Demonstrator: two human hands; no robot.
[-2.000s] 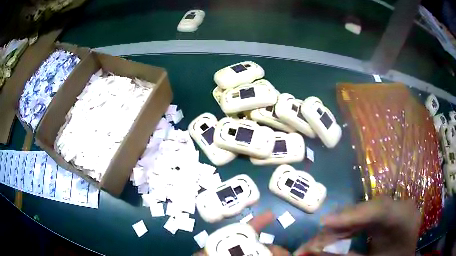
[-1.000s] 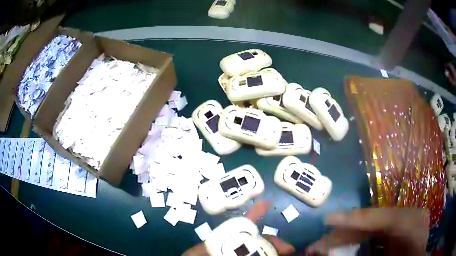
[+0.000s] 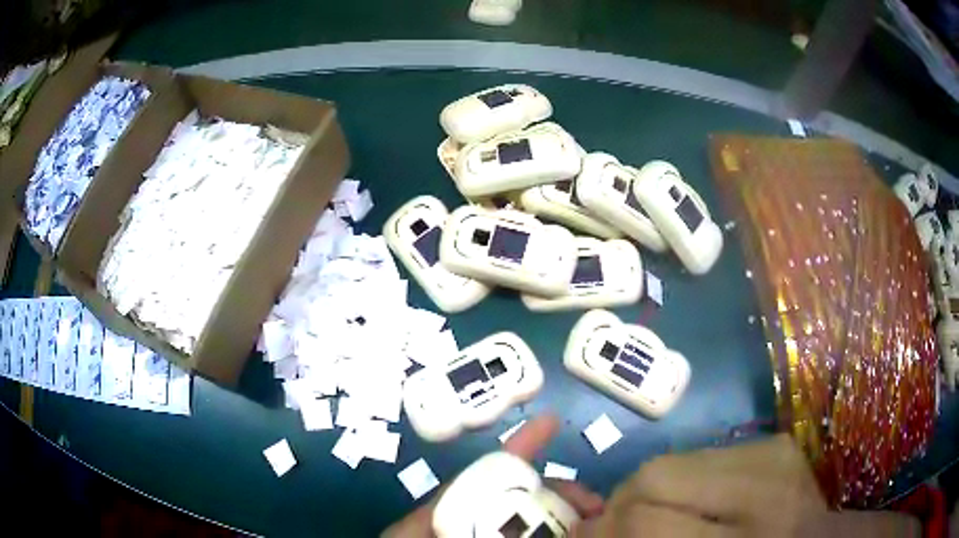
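Note:
A cream housing [image 3: 489, 492] with dark squares on its face is at the bottom centre, cut off by the lower edge. My left hand [image 3: 534, 439] is around it, with a finger showing above it and part of the palm at its left. My right hand [image 3: 726, 489] is at the housing's right side, back of the hand up. Its fingertips are hidden, so I cannot tell what they hold. Two single cream housings, one at left [image 3: 473, 386] and one at right [image 3: 627, 363], lie just beyond my hands. Loose white squares [image 3: 603, 432] lie around them.
A pile of cream housings [image 3: 508, 248] lies mid-bench. A heap of white squares [image 3: 363, 326] lies beside the divided cardboard box [image 3: 268, 257]. A printed sheet [image 3: 100, 357] is at far left. The shiny orange pack [image 3: 831, 284] is at right. A pale rail [image 3: 421, 60] crosses behind.
My right hand has moved left and closer to the held housing. The view has shifted a little. The housing beyond the rail has moved right and towards the upper edge.

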